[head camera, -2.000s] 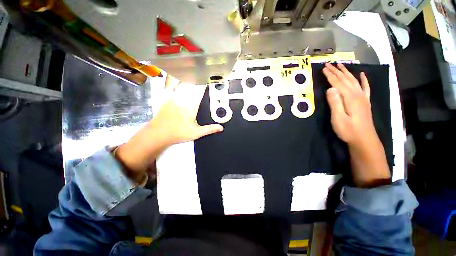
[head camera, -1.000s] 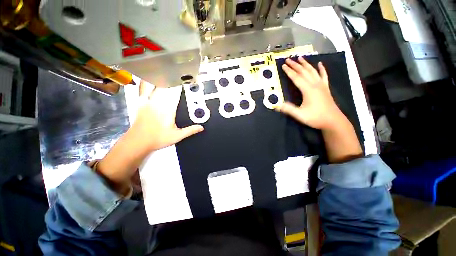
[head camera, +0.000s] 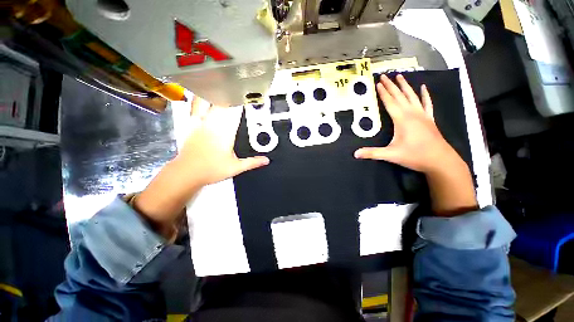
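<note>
A black fabric panel (head camera: 302, 182) lies flat on a white base sheet (head camera: 214, 233), with two white rounded-square areas near its lower edge. A yellow-and-white clamp plate (head camera: 340, 116) with round dark holes lies over the panel's far part. My left hand (head camera: 211, 151) rests flat with fingers apart at the panel's left edge, its thumb on the fabric and its fingertips near the machine head. My right hand (head camera: 412, 132) lies flat on the panel right of the plate, fingers spread, thumb pointing left. Neither hand grips anything.
The sewing machine head (head camera: 170, 50) with a red logo stands above the plate. An orange-yellow rod (head camera: 167, 90) is left of it. The shiny metal table (head camera: 113, 151) shows at left. A control panel (head camera: 472, 7) is at upper right, a blue bin (head camera: 541, 236) and cardboard box (head camera: 535, 289) at lower right.
My right hand's thumb has spread out leftward onto the fabric below the plate. My left hand stays at the left edge. The whole view has shifted with the camera.
</note>
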